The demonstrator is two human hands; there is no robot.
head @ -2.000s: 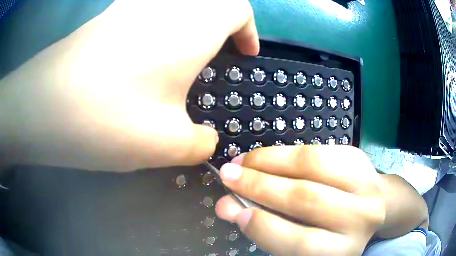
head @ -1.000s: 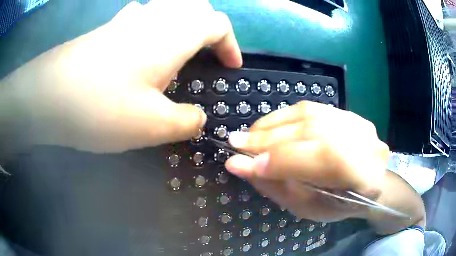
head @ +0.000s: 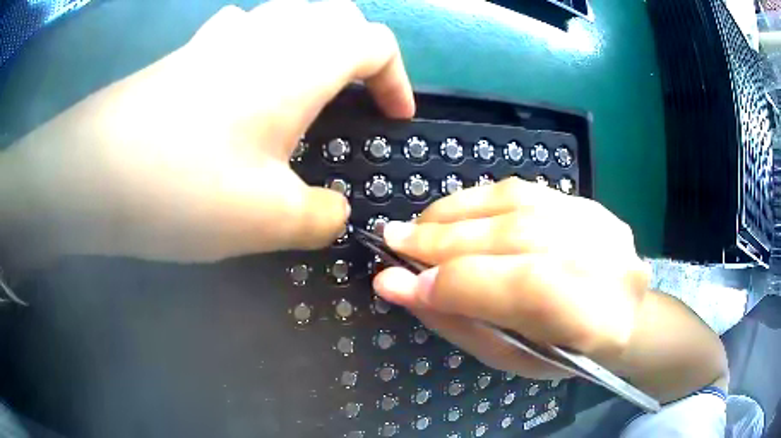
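Observation:
My right hand (head: 531,274) holds slim metal tweezers (head: 591,369), their dark tip pointing left at a pocket beside my left thumb. Small round silver components (head: 378,148) sit in rows of pockets in the black component tray (head: 479,128). My left hand (head: 197,145) is spread over the tray's left part, a finger on its back edge and the thumb on the pocket area. Whether it pinches a component is hidden. My right hand covers several pockets.
The tray sits within a black outer rim (head: 584,137) on a green mat (head: 625,94). Tall stacked black trays (head: 698,137) stand at the right. Another black tray (head: 548,10) is cut off at the top edge. Clear plastic (head: 706,295) lies below the stack.
Since two seconds ago my right hand and the tweezers have moved up over the tray, and the view has shifted. Over the last second the tweezers' rear end has swung slightly lower; my left hand stays put.

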